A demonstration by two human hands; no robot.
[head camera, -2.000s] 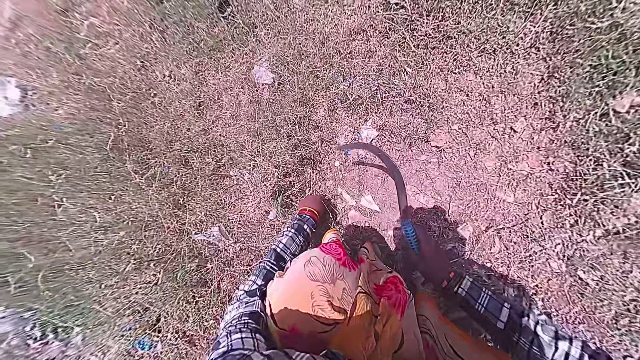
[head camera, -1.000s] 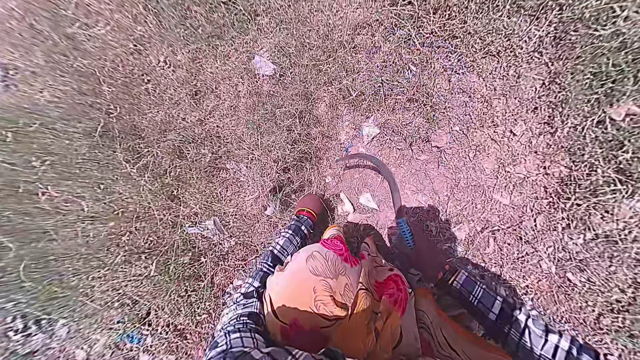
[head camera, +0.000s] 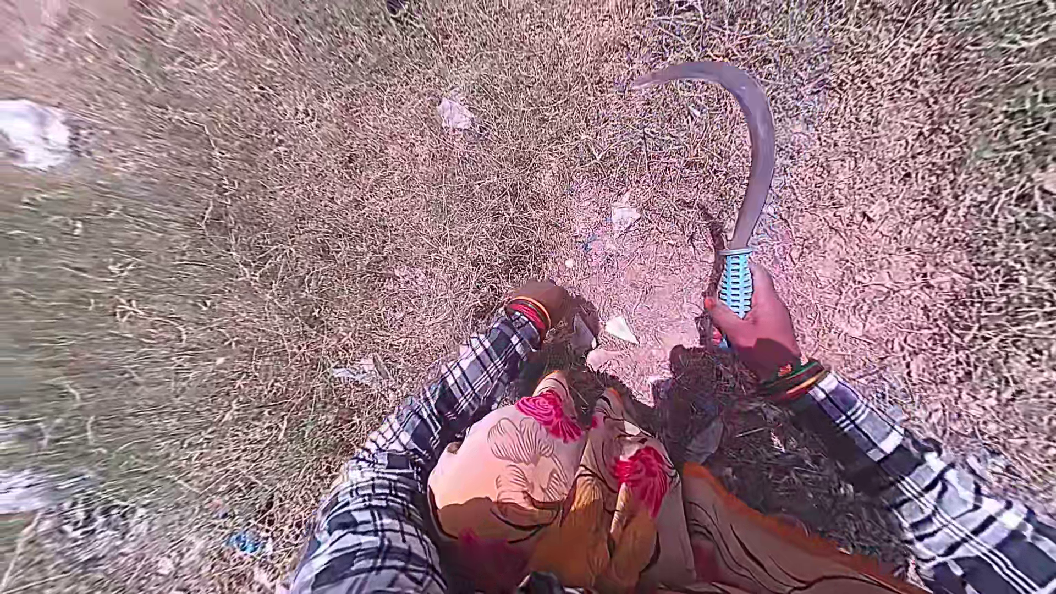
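Note:
A sickle [head camera: 763,140] with a curved metal blade and a light-blue ribbed handle is held in my right hand [head camera: 763,326]. Its blade rises above the hand and hooks to the left over dry grass [head camera: 396,190]. My left hand [head camera: 540,301], low at the grass just left of a bare dirt patch [head camera: 652,289], has its fingers hidden beneath it; whether it grips grass cannot be seen. Bangles circle both wrists below checked sleeves. Floral cloth [head camera: 528,462] covers my legs between the arms.
A white scrap [head camera: 619,329] lies on the dirt between the hands. Other pale litter [head camera: 455,114] is scattered in the grass, with a large white piece [head camera: 33,134] at the far left. Dark, loose plant matter [head camera: 767,462] lies below my right hand.
My right hand has moved up with the sickle, whose blade is now raised and farther from my left hand. My left hand has stayed low beside the dirt patch.

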